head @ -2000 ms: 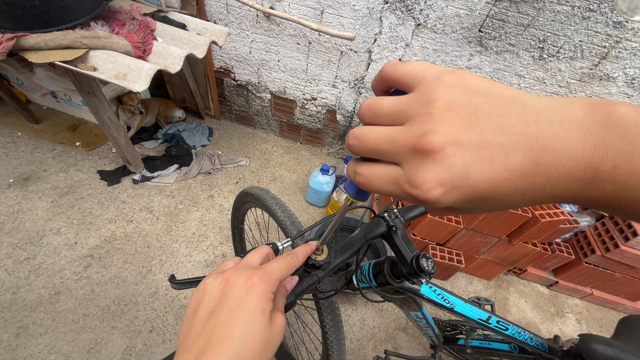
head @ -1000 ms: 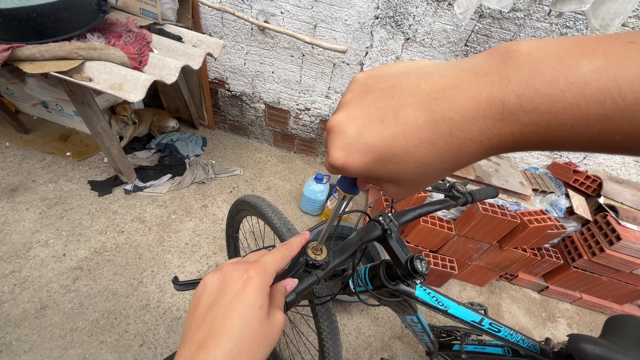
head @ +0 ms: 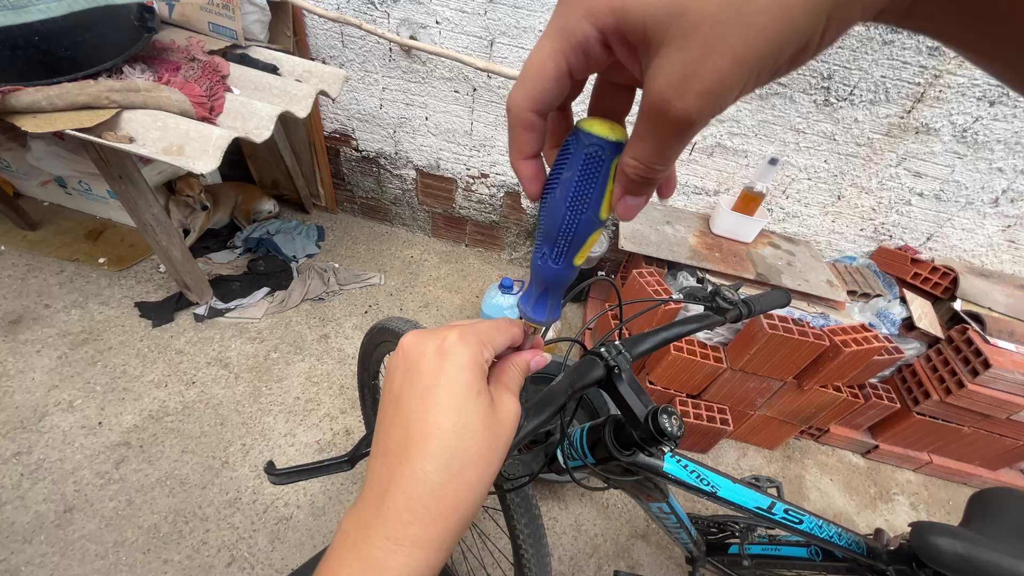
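Observation:
A screwdriver with a blue and yellow handle (head: pixel 564 224) stands nearly upright over the bicycle handlebar (head: pixel 640 344). My right hand (head: pixel 632 88) is above it, its fingers around the top of the handle and its palm off the end. My left hand (head: pixel 456 416) pinches the metal shaft just below the handle between thumb and forefinger. The screwdriver's tip is hidden behind my left hand. A black brake lever (head: pixel 320 466) sticks out to the left of that hand. The blue and black bicycle frame (head: pixel 744 496) runs to the lower right.
Hollow red bricks (head: pixel 768 352) are stacked right of the bicycle. A blue-capped bottle (head: pixel 502 299) stands behind the front wheel (head: pixel 384 352). A white tub (head: pixel 738 221) sits on a board by the wall. At left, a dog (head: pixel 228 202) lies beneath a table near cloths (head: pixel 264 280).
My left hand has gone from pointing at the brass-coloured part on the handlebar to pinching the screwdriver shaft. The fingers of my right hand have loosened from a closed fist around the handle.

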